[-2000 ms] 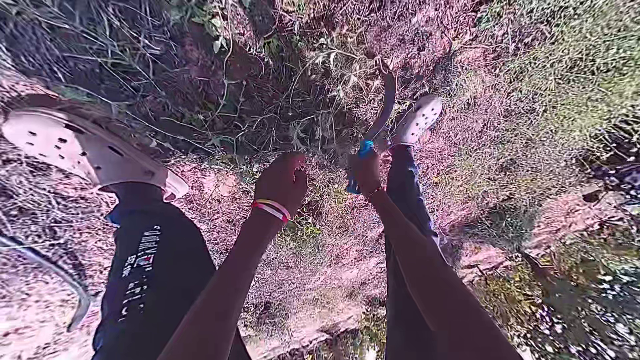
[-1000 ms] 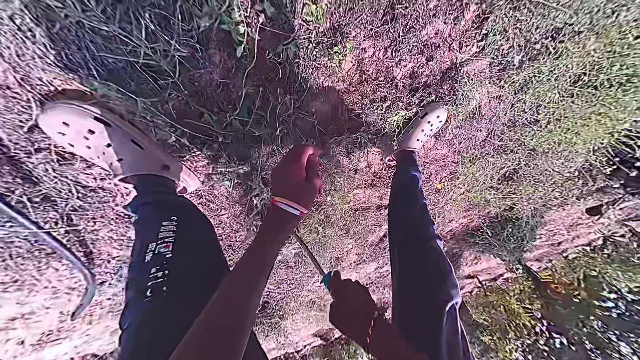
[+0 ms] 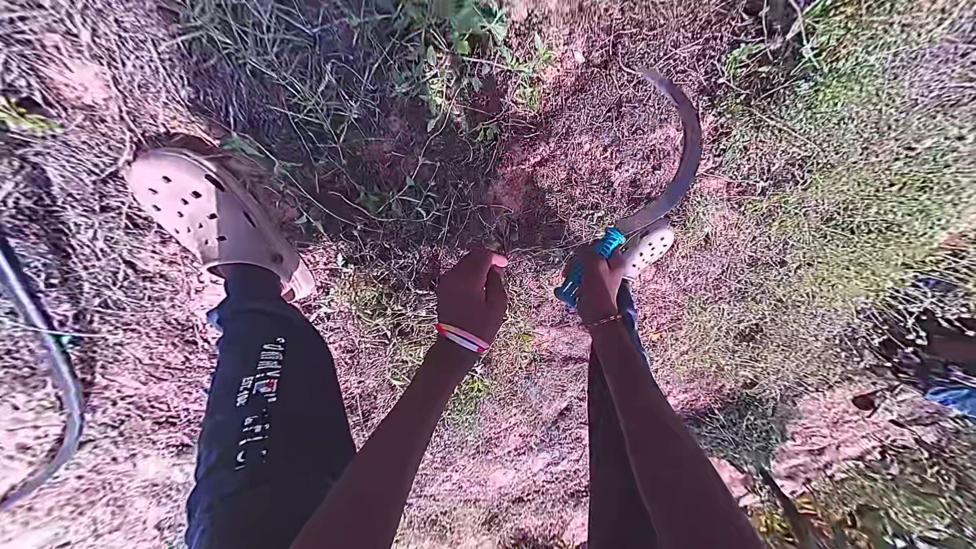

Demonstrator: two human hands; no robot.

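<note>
My right hand [image 3: 598,280] grips the blue-wrapped handle of a sickle [image 3: 686,152]. Its curved metal blade points up and bends round to the left over dry grass, beside my right clog. My left hand [image 3: 473,293], with coloured bands at the wrist, is curled in front of me, left of the sickle handle. Thin stems lie just beyond its fingers; whether it pinches any of them cannot be told. Past both hands spreads a patch of green weeds and vines [image 3: 396,168].
My left clog [image 3: 221,213] and right clog [image 3: 648,252] stand wide apart on dry, grassy ground. A dark hose or pipe [image 3: 57,366] curves along the left edge. Blue material [image 3: 953,398] and leafy growth lie at the lower right.
My right hand has moved forward from low near my right leg, and the sickle blade now shows fully beyond it. The sickle stays in that hand throughout.
</note>
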